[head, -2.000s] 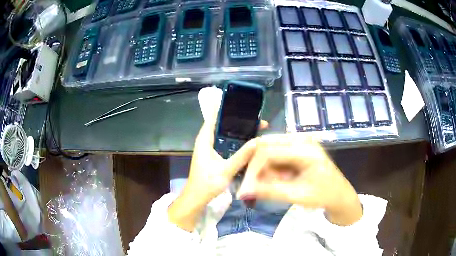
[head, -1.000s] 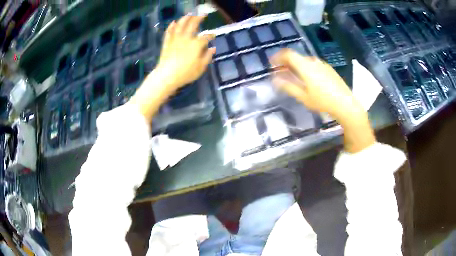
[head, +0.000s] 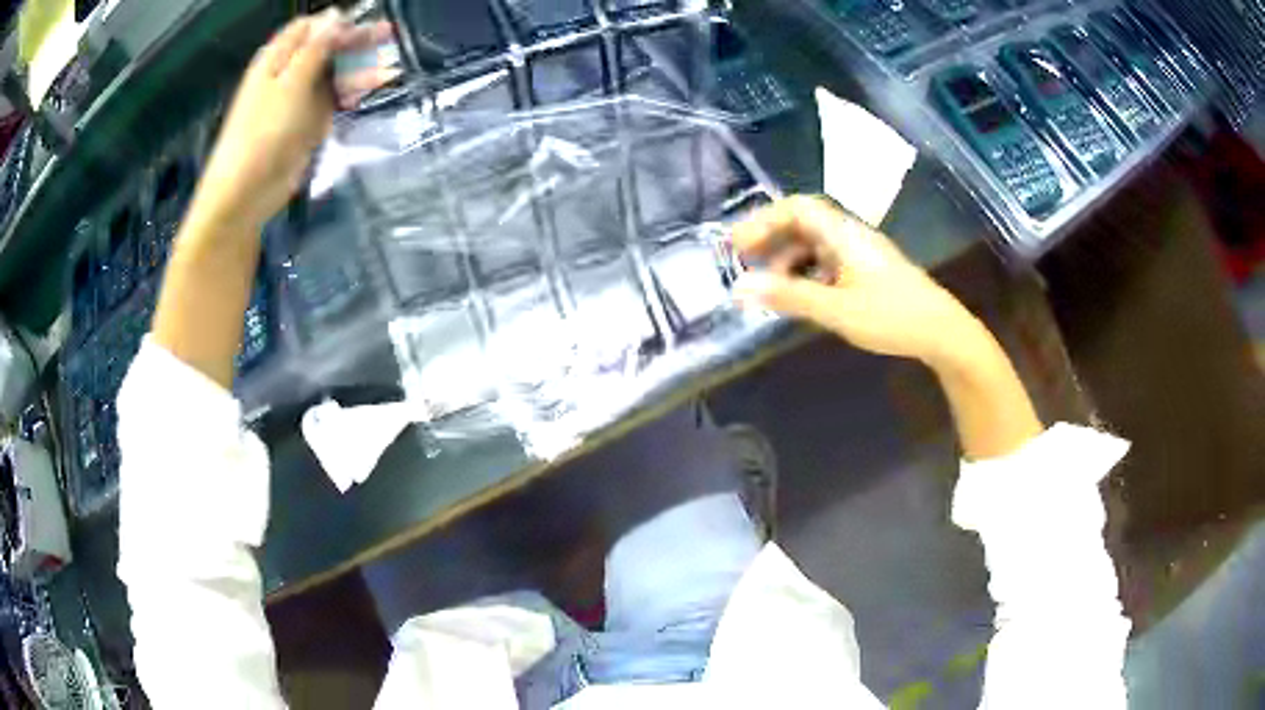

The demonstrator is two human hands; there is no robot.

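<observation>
The lens tray (head: 486, 67) lies in front of me with black-framed screen lenses in a grid. A clear, wrinkled plastic cover film (head: 520, 208) lies over its nearer part, with bright glare along the front edge. My left hand (head: 275, 125) is at the tray's far left corner, fingers closed at the film's edge; a small pale patch shows beside the fingertips. My right hand (head: 853, 278) is at the near right edge, thumb and fingers pinched at the film. The exact grip points are blurred.
A blurred phone tray (head: 86, 465) is at left, partly behind my left arm. A crumpled white wipe (head: 358, 438) lies near the bench edge. A loose phone (head: 749, 86), a white paper (head: 863, 150) and another phone tray (head: 1029, 239) are at right. A fan (head: 58, 673) is lower left.
The handset from two seconds ago is out of my hands. The view has turned, and the tray sits further left in it. The film now spreads over the tray between my hands.
</observation>
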